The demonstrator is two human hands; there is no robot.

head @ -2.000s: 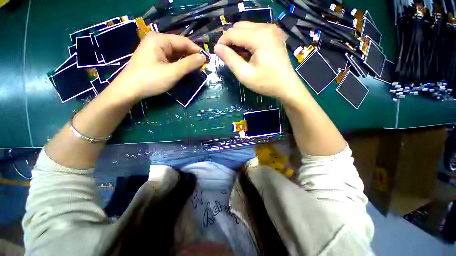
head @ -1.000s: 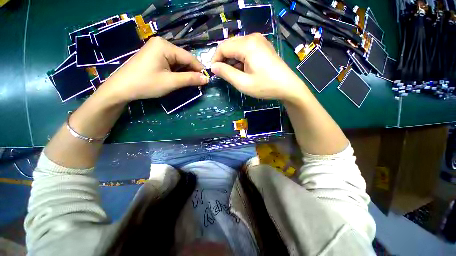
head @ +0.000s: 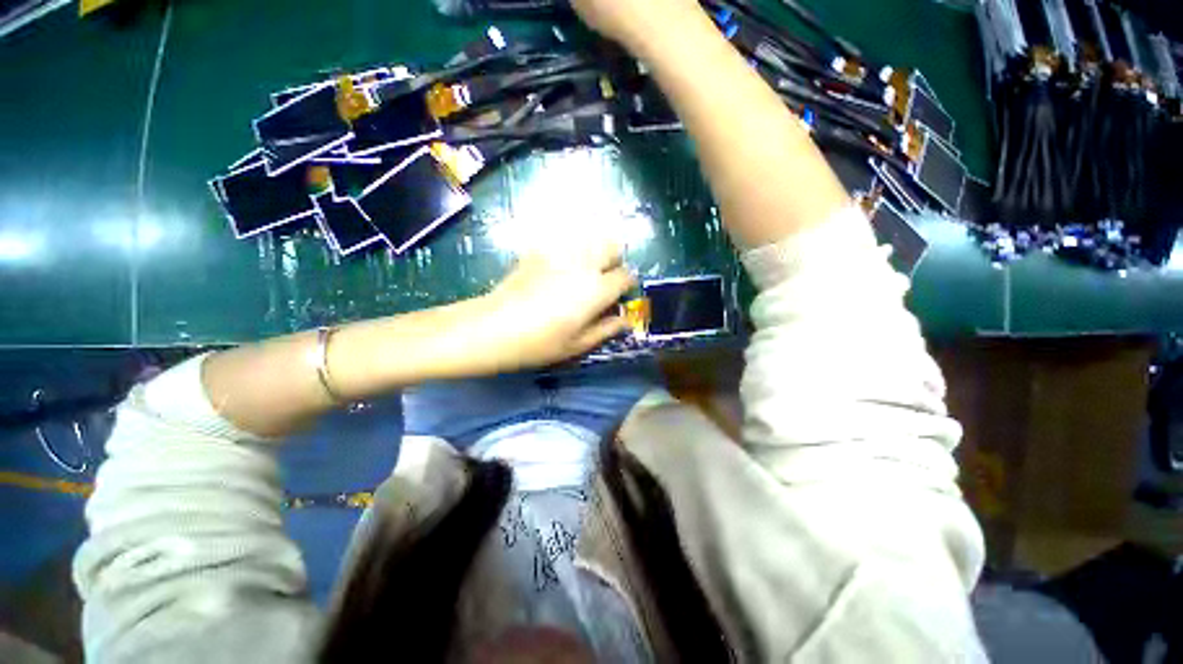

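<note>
A small black display module point(head: 685, 306) with a thin white edge lies alone near the bench's front edge. Its orange flex tail point(head: 636, 315) points left. My left hand point(head: 564, 301) is at this tail, its fingertips beside or on it; blur hides whether they grip. My right hand point(head: 625, 16) is at the far side of the bench, cut off by the top edge, its fingers out of the picture. A screen joined to a black cable point(head: 413, 199) lies on the front right of the left pile.
More screens point(head: 305, 126) overlap on the left. Black cables point(head: 519, 84) cross the back middle. Screens with cables point(head: 937, 169) lie on the right, partly behind my right arm. Dense dark cable bundles with white ends point(head: 1064, 169) lie far right. A cardboard box point(head: 1083, 441) stands below the bench.
My hands have parted: the left came down to the lone screen, the right reached to the back. The screen formerly between them seems to lie on the left pile. The view has shifted.
</note>
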